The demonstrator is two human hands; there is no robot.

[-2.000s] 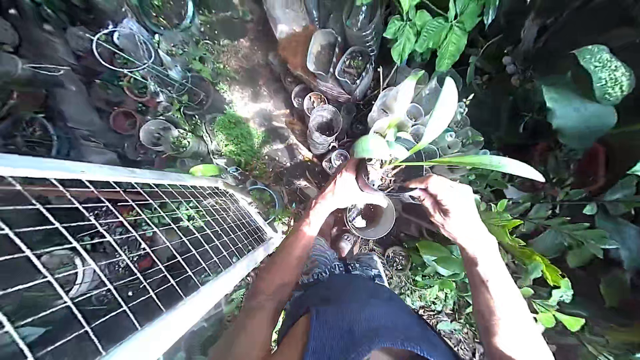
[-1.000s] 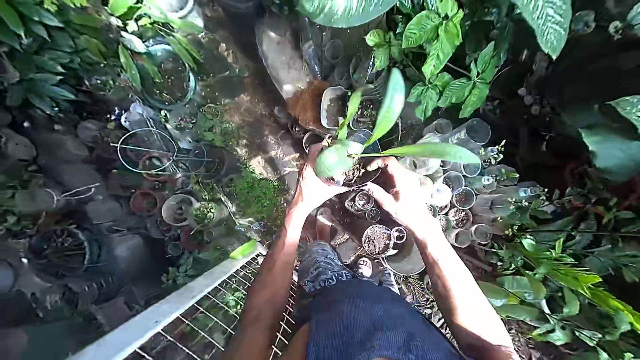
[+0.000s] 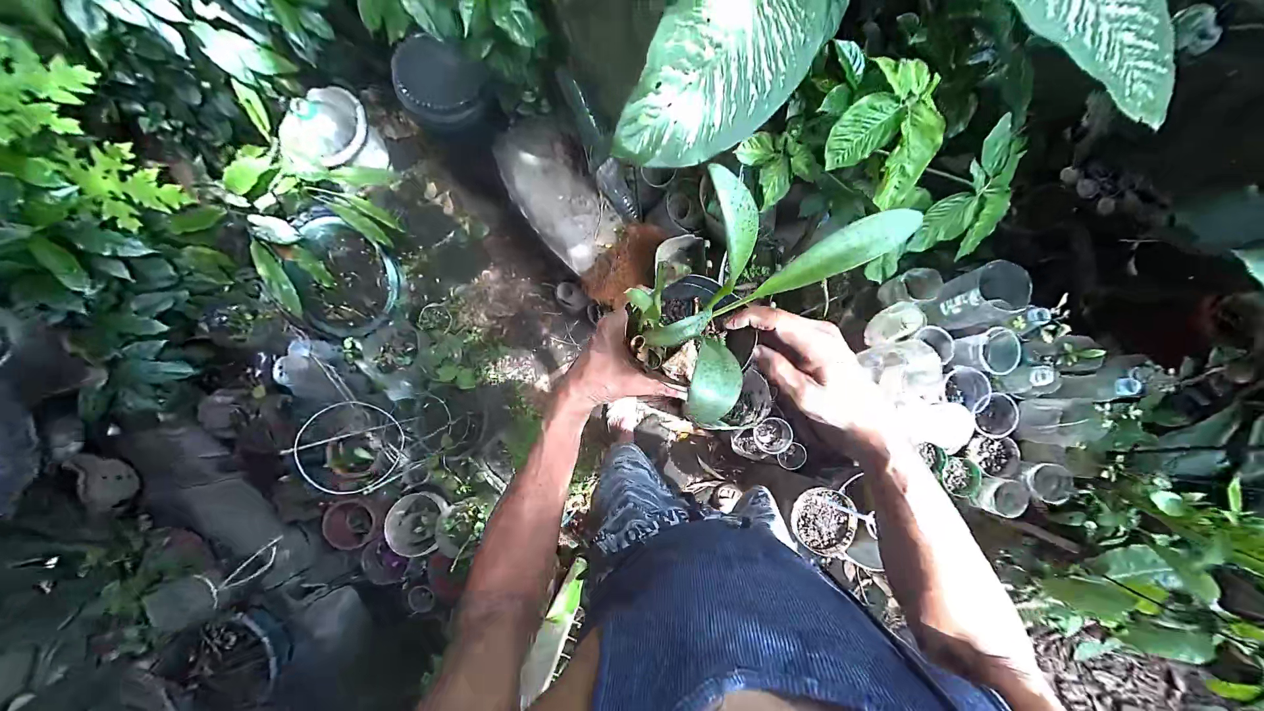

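A leafy plant with long, speckled green leaves stands in a small pot at the middle of the head view. My left hand is closed around the left side of this potted plant, and its thumb and fingers are partly hidden by it. On the other side, my right hand has bent fingers at the pot's right edge, by the base of a long leaf. Whether those fingers grip the rim or only touch it cannot be told. Small clear cups are just below the plant.
Many clear plastic cups and bottles are grouped at the right. A pot of granular material lies near my right forearm. Wire rings and small pots are at the left. A large variegated leaf hangs above.
My view has shifted, and the white-framed wire mesh at the left has left it. Both hands stay at the plant, whose leaves now point more upward and to the right.
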